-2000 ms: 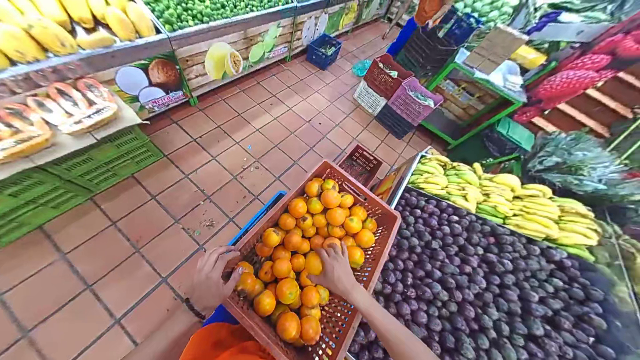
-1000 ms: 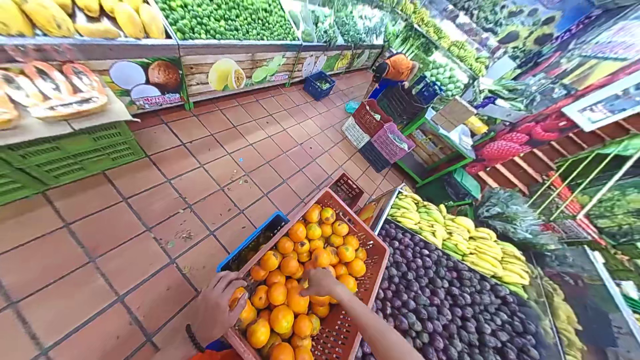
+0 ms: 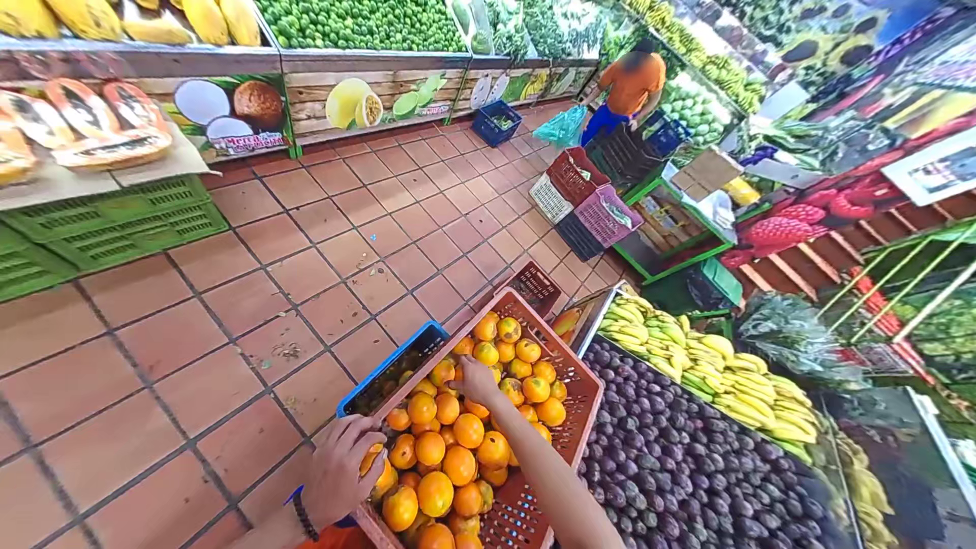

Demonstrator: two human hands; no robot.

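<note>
A reddish-brown plastic crate (image 3: 583,396) of orange round fruit (image 3: 459,465) stands in front of me, with part of its perforated bottom showing at the right. At its left rim is my left hand (image 3: 347,461), curled over an orange fruit at the crate's near left side. My right hand (image 3: 479,381) reaches in among the fruit near the crate's middle, fingers down; whether a fruit is in its fingers I cannot tell. A blue crate (image 3: 393,366) sits lower, against the left side of the brown crate.
Dark purple fruit (image 3: 686,465) fills the display at right, with bananas (image 3: 709,366) behind. Stacked crates (image 3: 583,202) and a green-framed stand (image 3: 671,221) lie ahead. A person in orange (image 3: 629,88) bends near them. Green crates (image 3: 114,221) line the left; tiled floor (image 3: 305,305) runs between.
My right hand has shifted among the fruit towards the crate's left side. My left hand remains at the left rim. The person ahead shows more fully. The view has tilted up.
</note>
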